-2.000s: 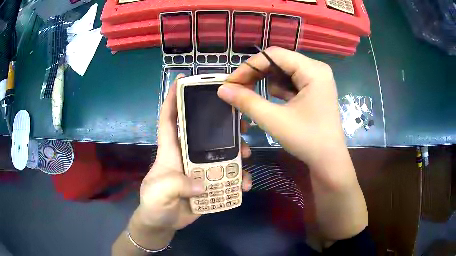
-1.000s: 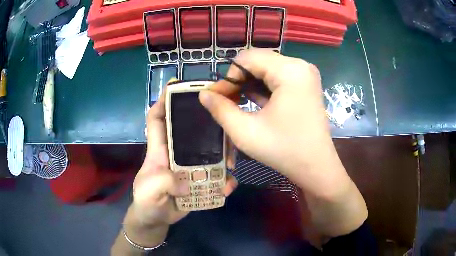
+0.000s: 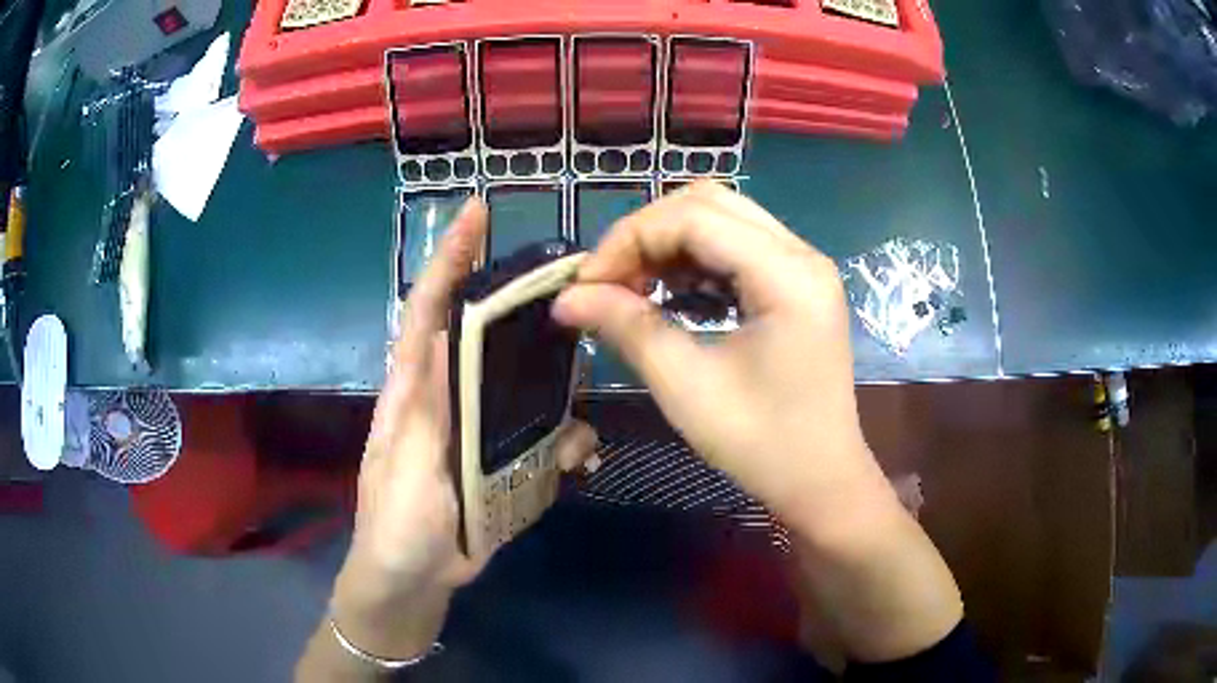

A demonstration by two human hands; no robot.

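My left hand (image 3: pixel 414 454) holds a gold keypad phone (image 3: pixel 507 494), now turned partly edge-on with its dark screen (image 3: pixel 523 378) facing right. My right hand (image 3: pixel 761 347) has thumb and forefinger pinched at the phone's top right corner. Whether a thin film is between these fingertips cannot be told. A dark shape shows inside the curl of the right hand, too unclear to name. A clear lens sheet with dark windows (image 3: pixel 523 107) lies behind the phone, its lower rows partly hidden by the phone and hands.
Stacked red foam trays (image 3: pixel 854 67) stand at the back. Shiny film scraps (image 3: pixel 901 294) lie right on the green mat (image 3: pixel 1068 240). At left are a white wipe (image 3: pixel 200 147), a pale-handled tool (image 3: pixel 135 280) and a white box with red switch (image 3: pixel 127 34). A fan (image 3: pixel 134 434) is at the bench edge.
The phone has turned from facing me to partly edge-on and sits slightly further left than at first. The right fingertips stay at its top corner. The dark stick in that hand no longer shows clearly.
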